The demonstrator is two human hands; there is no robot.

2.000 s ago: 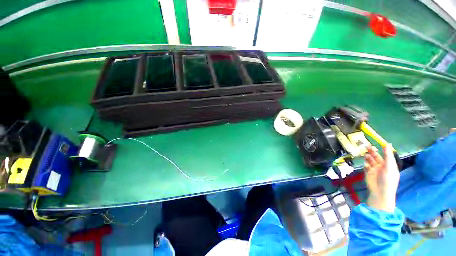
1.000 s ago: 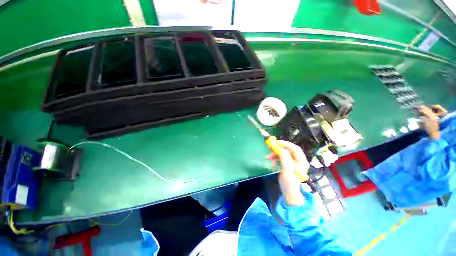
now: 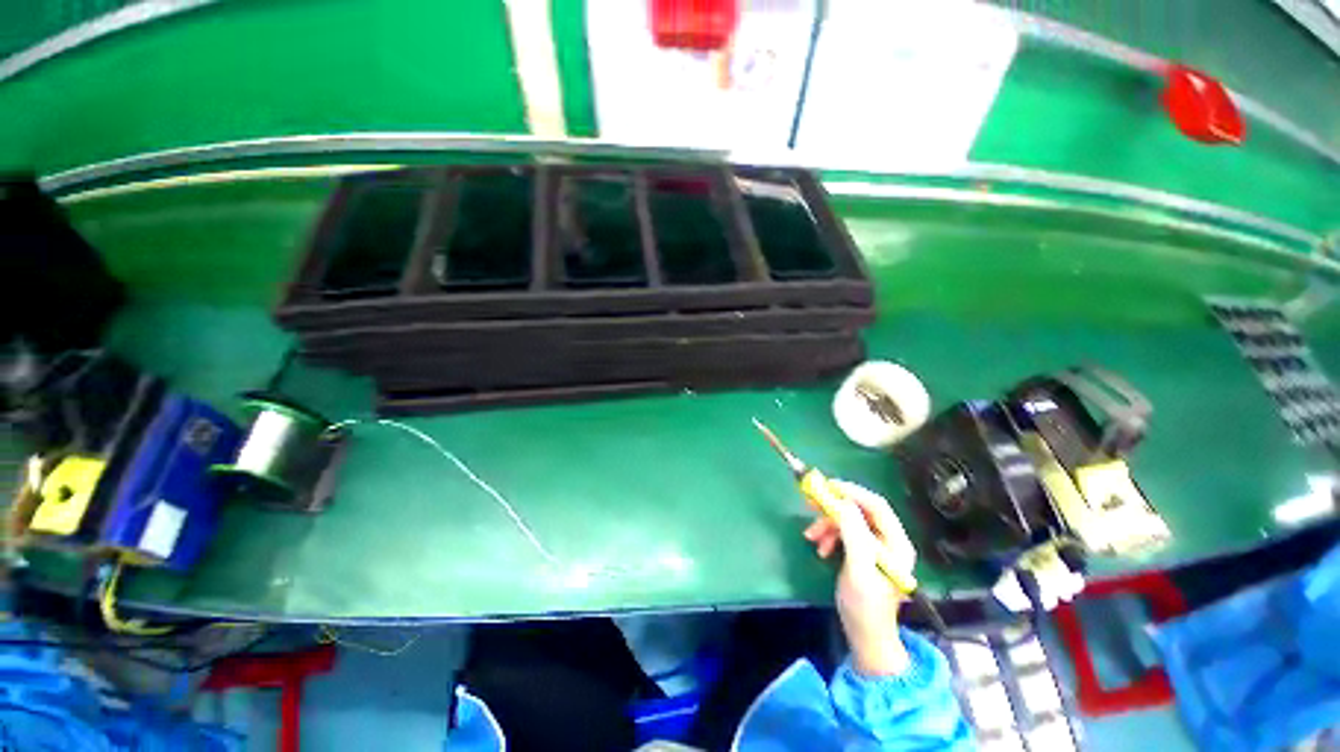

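Observation:
My right hand (image 3: 867, 566) is shut on the yellow handle of a soldering iron (image 3: 835, 507), held over the green bench near its front edge. The iron's thin tip points up and left, below the foam trays. My left hand is not in view. A solder spool on a stand (image 3: 268, 444) is at the left, with a thin solder wire (image 3: 467, 473) trailing right across the mat. Stacked dark foam trays (image 3: 617, 350) lie at the back, with dark glossy phone units (image 3: 603, 235) in the slots of the top one. A round white pot (image 3: 882, 404) holds small dark bits.
A black iron holder (image 3: 963, 478) with a yellowish sponge (image 3: 1110, 507) is right of my hand. A blue soldering station (image 3: 169, 485) is at the far left. Dark strips (image 3: 1276, 367) lie at the far right. Another person's blue sleeve (image 3: 1256, 632) shows at the lower right. Red stools are below the bench.
Two seconds ago my right hand was open beside the iron's handle at the holder. It took hold of the iron and moved it left over the mat. The camera view has also shifted.

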